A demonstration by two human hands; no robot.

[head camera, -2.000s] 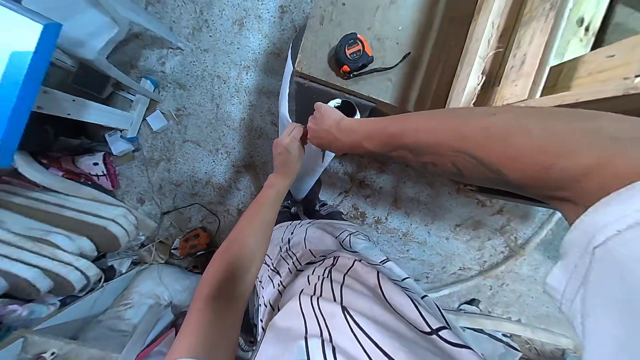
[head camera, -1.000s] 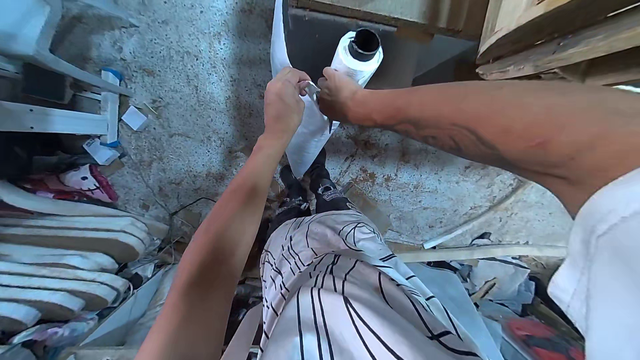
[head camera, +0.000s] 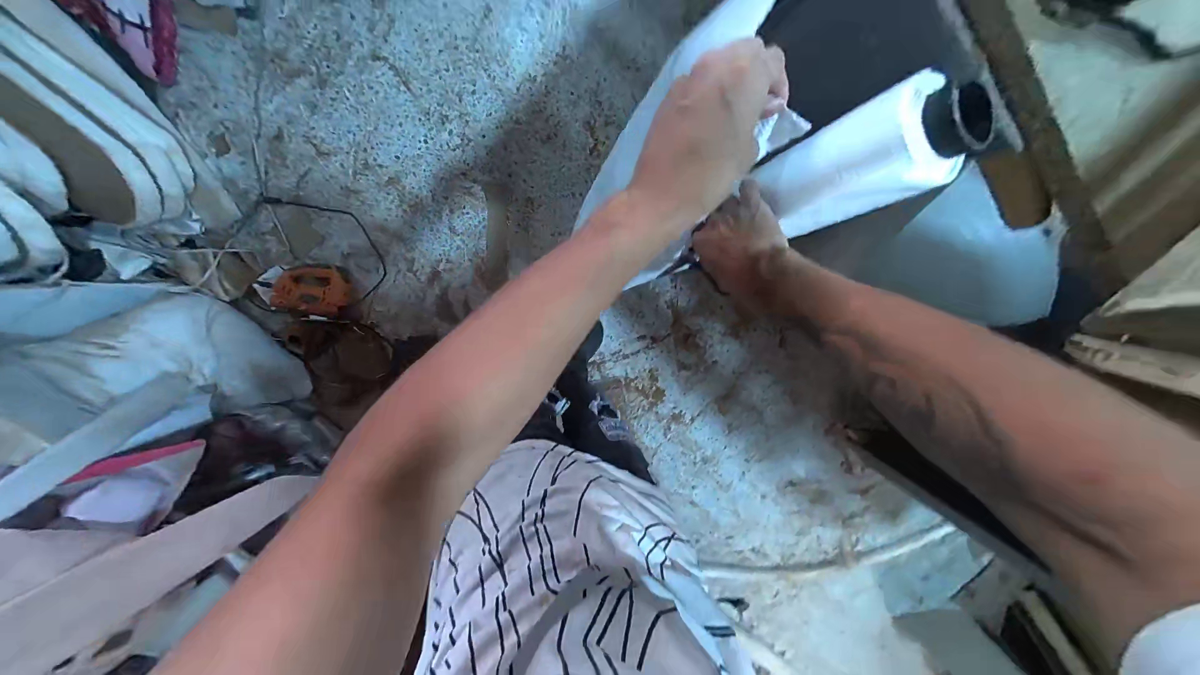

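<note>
A white roll of sheet material on a dark core (head camera: pixel 848 155) lies at the upper right, against a dark panel (head camera: pixel 867 47). My left hand (head camera: pixel 717 108) is closed on a crumpled edge of a white sheet (head camera: pixel 656 131), just left of the roll. Below it, at the near end of the roll, my right hand (head camera: pixel 741 239) has its fingers curled near the sheet's lower edge. A thin dark object shows by its fingers, too hidden to name, and whether the hand grips it cannot be told.
Padded white curved pieces (head camera: pixel 94 122) are stacked at the left. An orange power tool (head camera: pixel 314 291) with a dark cord rests on the concrete floor (head camera: pixel 450 141). Bags and fabric strips (head camera: pixel 141 553) lie lower left. Wooden parts (head camera: pixel 1153 319) stand at the right edge.
The view has turned and shifted a lot. The left hand, beside the right hand earlier, is now above it along the sheet. The roll now appears tilted.
</note>
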